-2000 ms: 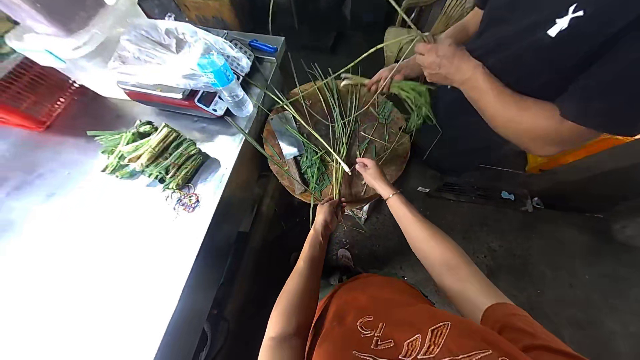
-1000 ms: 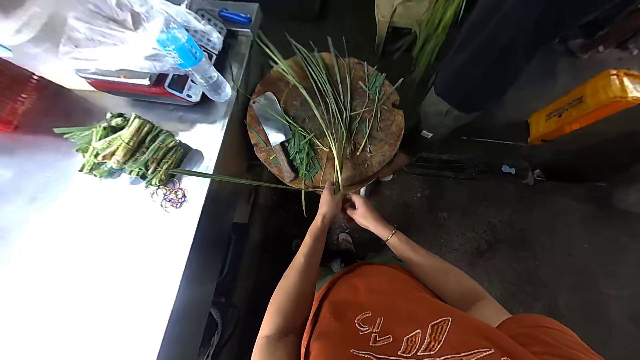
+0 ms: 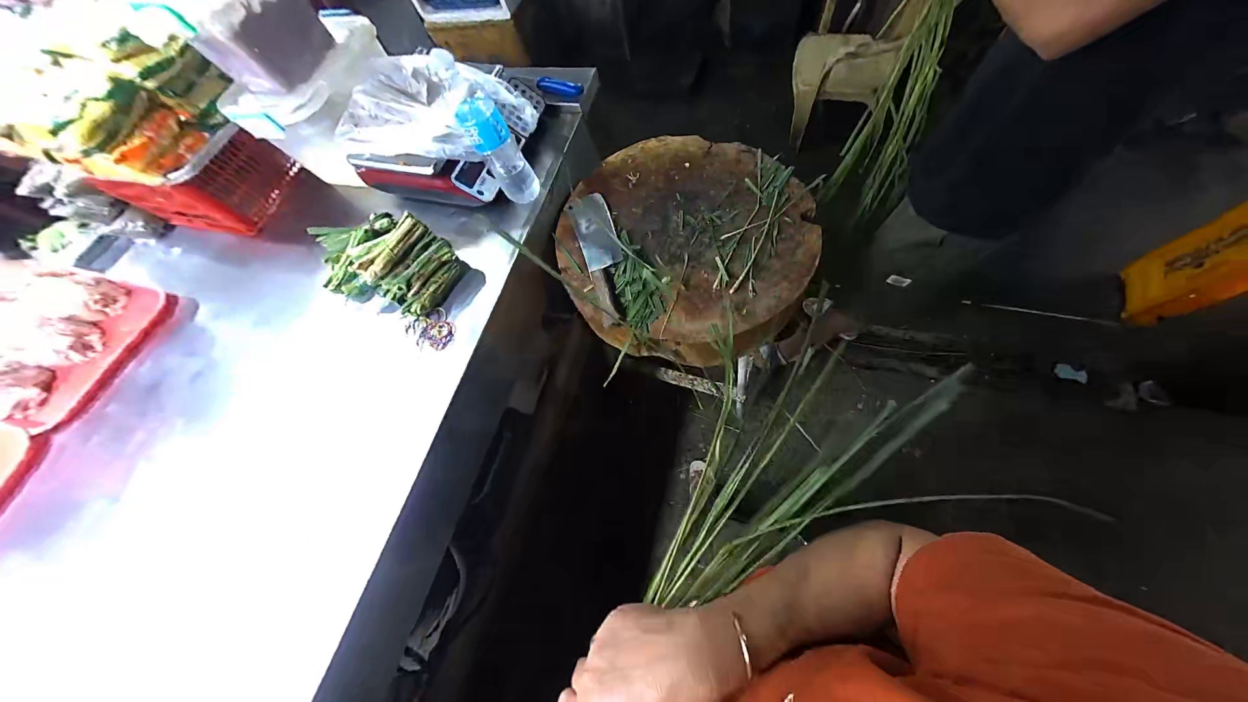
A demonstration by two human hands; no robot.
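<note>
My right hand (image 3: 663, 655), with a thin bracelet at the wrist, is low in the view, its fingers curled around the lower end of a bunch of long green grass-like stalks (image 3: 746, 517). The leaf tips fan upward and to the right. My left hand is out of sight. Beyond the bunch stands a round wooden chopping block (image 3: 682, 244). A cleaver (image 3: 595, 234) lies on its left side beside cut green pieces (image 3: 639, 288), with more scraps at the right. Tied green bundles (image 3: 395, 258) rest on the metal table near a small pile of rubber bands (image 3: 432, 330).
The metal table (image 3: 292, 429) runs along the left, with a red scale (image 3: 424, 175), a water bottle (image 3: 502, 151) and a red basket (image 3: 210, 190). Another person's arm (image 3: 1077, 19) and hanging green stalks (image 3: 897, 107) are at upper right. A yellow object (image 3: 1189, 263) is at far right.
The bunch and my right hand have moved off the block, down toward my body. My left hand has left the view. The view has shifted to show more of the table.
</note>
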